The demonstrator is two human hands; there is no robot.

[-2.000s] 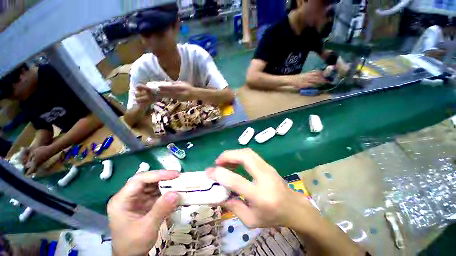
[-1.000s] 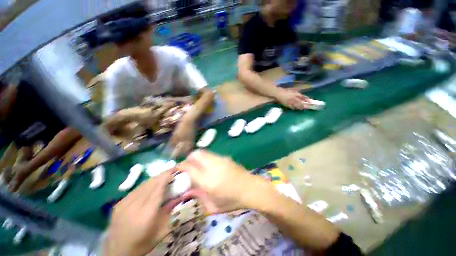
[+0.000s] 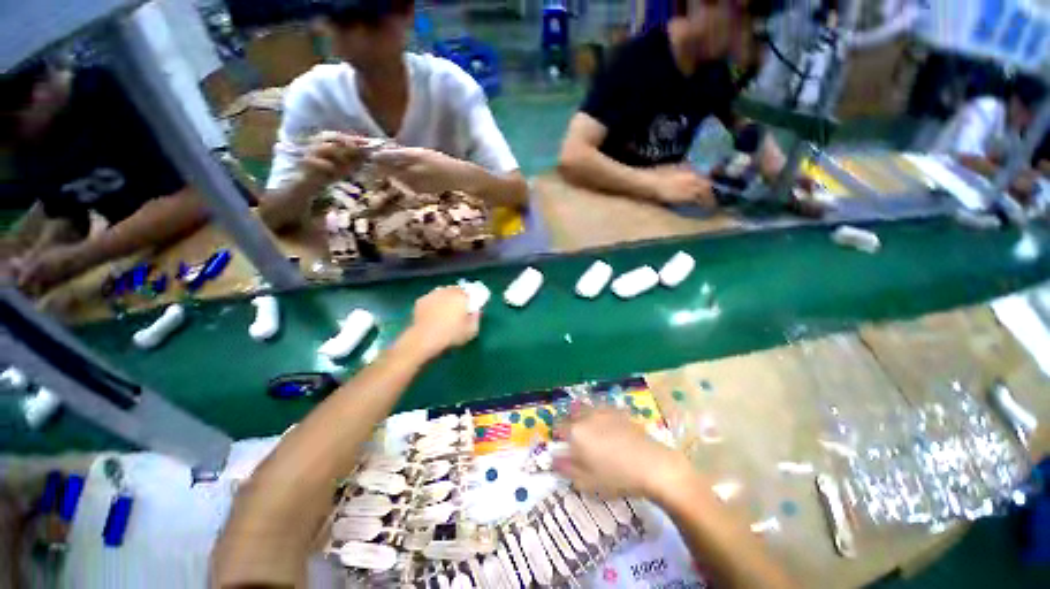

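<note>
My left hand (image 3: 447, 322) reaches out over the green belt (image 3: 553, 336). Its fingertips are on a white oval housing (image 3: 474, 295), which the hand partly hides. My right hand (image 3: 613, 451) is low over the printed yellow and white sheet (image 3: 507, 433). It is blurred, and whether it pinches something small cannot be told. Beige-pink elongated parts (image 3: 368, 506) lie in rows on the sheet, nearer to me than my hands. Small teal-green round pads (image 3: 522, 495) are scattered on the sheet.
Several white housings (image 3: 636, 282) and a dark blue oval piece (image 3: 302, 385) lie on the belt. Blue pieces (image 3: 118, 520) are at left. A clear plastic sheet (image 3: 933, 460) and narrow pale part (image 3: 835, 514) are at right. A metal frame bar (image 3: 190, 144) crosses left. People sit opposite.
My hands were together around a white housing. They have parted: my left hand has moved forward over the belt with a housing at its fingertips, my right hand right over the sheet.
</note>
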